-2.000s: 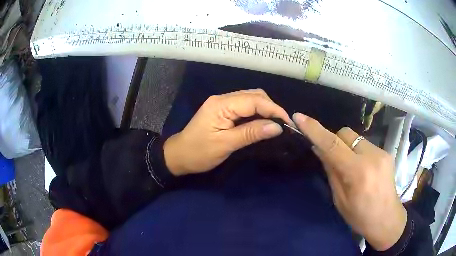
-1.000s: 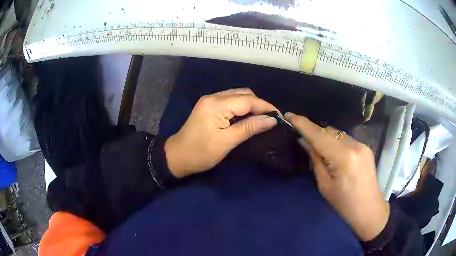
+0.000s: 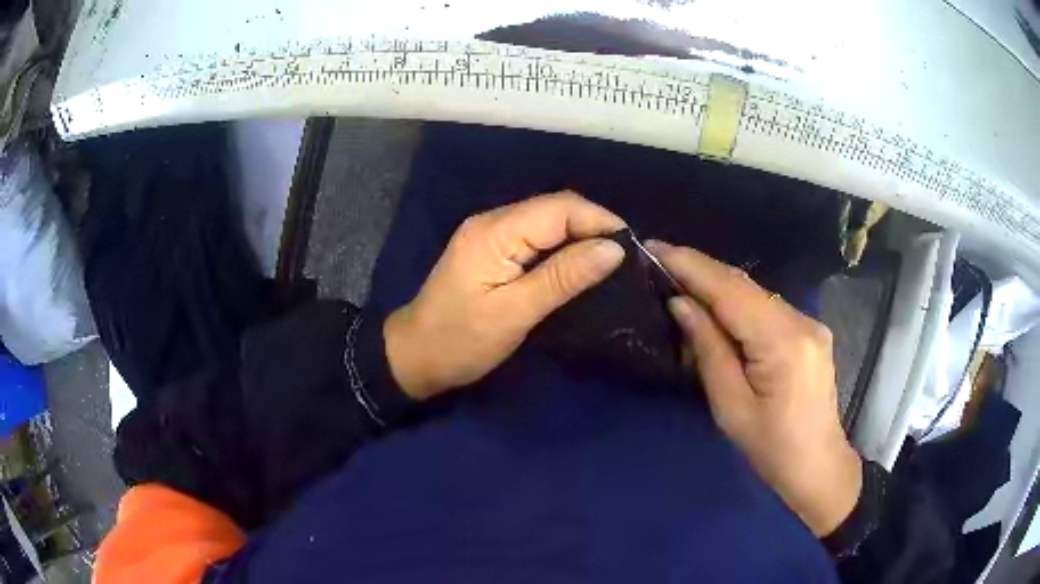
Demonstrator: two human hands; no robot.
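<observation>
Dark cloth (image 3: 604, 325) lies over my lap below the table edge, with a few pale thread marks on it. My left hand (image 3: 496, 297) pinches an edge of the cloth between thumb and index finger. My right hand (image 3: 770, 376) has a ring on one finger and holds a thin metal tool (image 3: 661, 272), perhaps thread snips, between thumb and index finger. The tool slants up to the left, its tip at the cloth edge beside my left fingertips. The tool's rear part is hidden by my right fingers.
The white table (image 3: 285, 29) crosses the top, with ruler markings and a yellow patch (image 3: 721, 119) on its front edge. Black cloth (image 3: 171, 240) hangs at the left. A white bag (image 3: 40, 262) stands at the far left. A white bin (image 3: 907, 331) with dark and white pieces is at the right.
My right thumb has moved apart from the index finger, and more of the tool shows. Both hands have shifted slightly left and up. The left pinch on the cloth remains.
</observation>
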